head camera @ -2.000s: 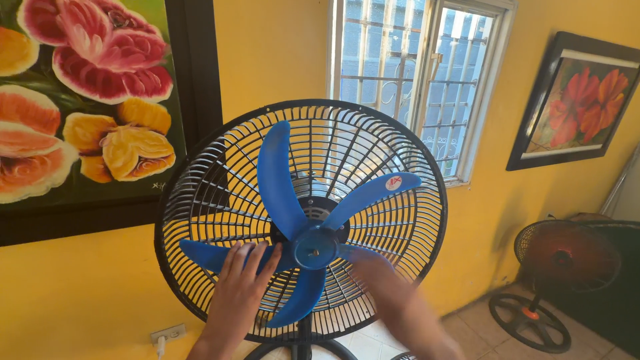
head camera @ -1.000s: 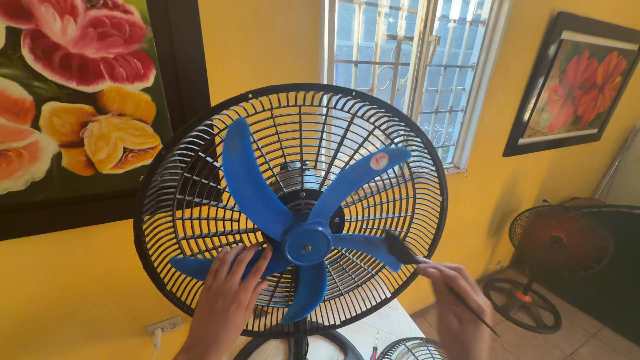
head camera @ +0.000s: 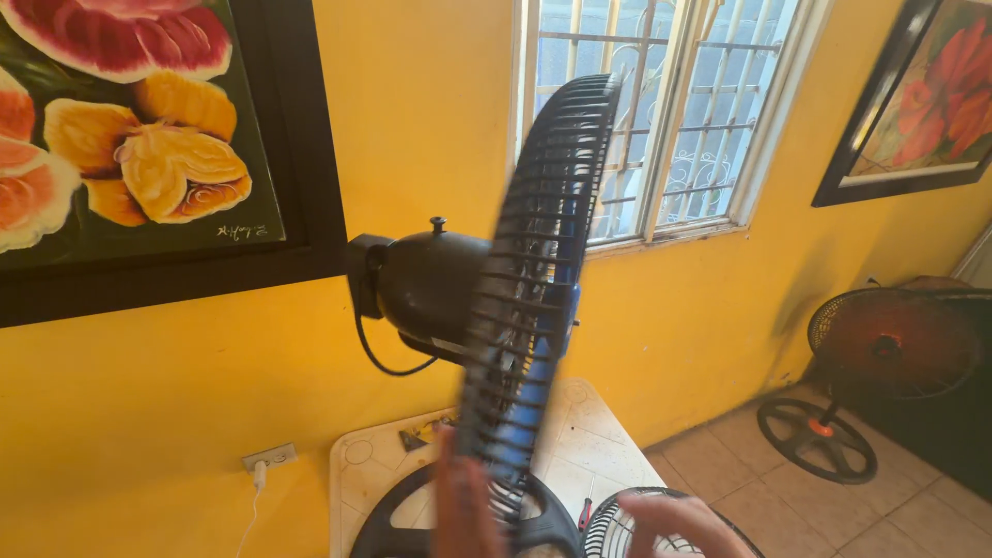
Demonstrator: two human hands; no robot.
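Note:
A black fan with a rear wire guard [head camera: 535, 256] stands side-on, its blue plastic blades [head camera: 542, 333] seen edge-on at the right of the guard. Behind the guard is the rounded black motor housing [head camera: 434, 283] with a cable looping below it. My left hand [head camera: 469, 496], blurred, is at the lower edge of the guard; its grip is not clear. My right hand [head camera: 682, 527] is at the bottom, fingers bent, over a loose fan grille [head camera: 612, 535]; whether it holds anything is hidden by the frame edge. The brush is not visible.
The fan's black round base [head camera: 387, 511] rests on a white plastic table [head camera: 356, 434], with a screwdriver [head camera: 586, 511] beside it. A wall outlet [head camera: 270, 457] holds a white plug. Another fan [head camera: 891, 349] stands on the floor at right. Framed paintings hang either side of the barred window.
The fan head has turned from facing me to side-on. My right hand, which held a brush at a blade one second ago, has moved down. The left hand has moved from the blades to the guard's lower edge.

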